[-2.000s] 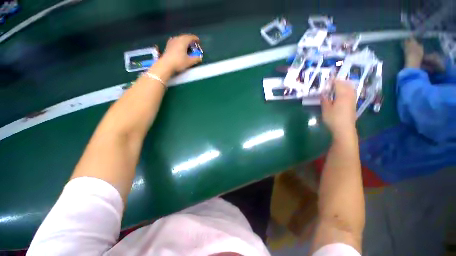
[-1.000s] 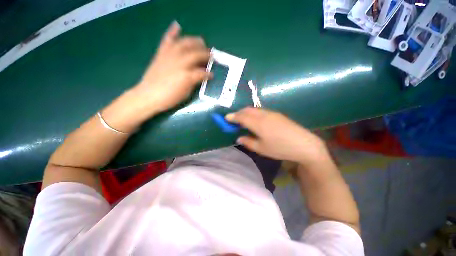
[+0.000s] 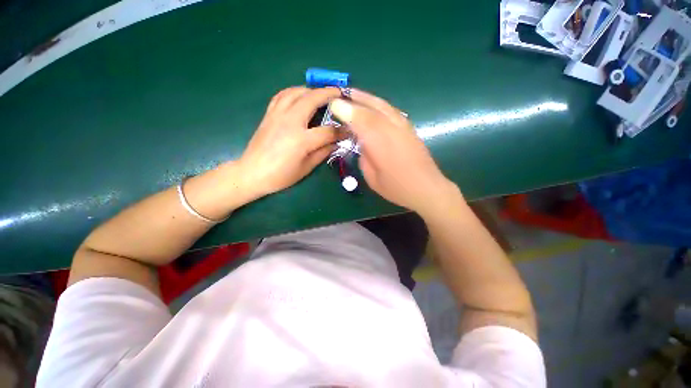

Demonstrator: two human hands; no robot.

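Observation:
Both my hands meet over one unit on the green table [image 3: 227, 98]. My left hand [image 3: 284, 140] holds the white housing [image 3: 330, 115] from its left side. My right hand [image 3: 390, 148] is on it from the right, slightly blurred, fingertips at its middle. My hands hide most of the housing. A blue battery [image 3: 327, 77] lies just beyond my fingers. A small round white part [image 3: 349, 183] hangs by dark red wires on the side nearest me.
A pile of white housings [image 3: 638, 95] with blue and brown parts is at the upper right. A white strip [image 3: 68, 49] curves across the upper left. Red stools [image 3: 193, 269] and blue clothing [image 3: 633, 204] show beyond the table's near edge.
My hands have come together over the housing. The blue battery, at my right fingertips before, now lies beyond my hands. The round white part now shows on the near side.

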